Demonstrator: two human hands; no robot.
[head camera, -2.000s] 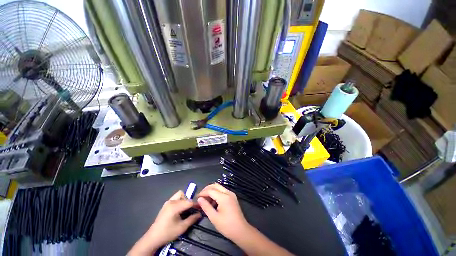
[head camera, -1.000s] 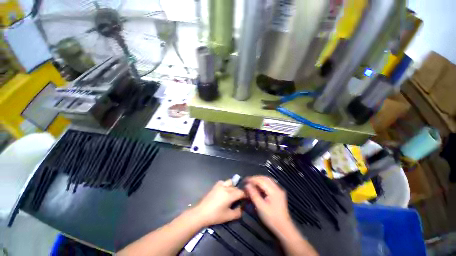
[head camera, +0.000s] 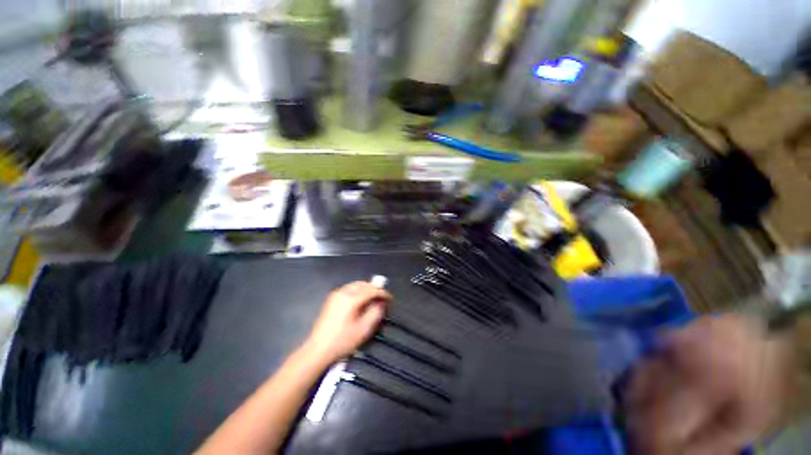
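A silver-white loading bar (head camera: 327, 392) lies slanted on the black mat, its middle under my left hand. Several black cable pieces (head camera: 405, 377) extend from it to the right. My left hand (head camera: 349, 317) is closed around the bar's upper part; a white end shows past the fingers. My right hand (head camera: 711, 391) is a large blur at the lower right, over the blue bin; whether it holds anything cannot be told. A loose pile of cable pieces (head camera: 485, 275) with silver tips lies right of the bar.
The press's pale-green plate (head camera: 356, 163) is ahead, with blue-handled pliers (head camera: 471, 147) on it. A dense row of black rods (head camera: 116, 307) lies at left. A blue bin (head camera: 631, 302) and white tub (head camera: 636, 235) stand at right. A pale mould plate (head camera: 238, 200) sits left of the press.
My right hand has left the bar and moved far right, towards the camera. My left hand stays on the bar. The view has shifted and is blurred.
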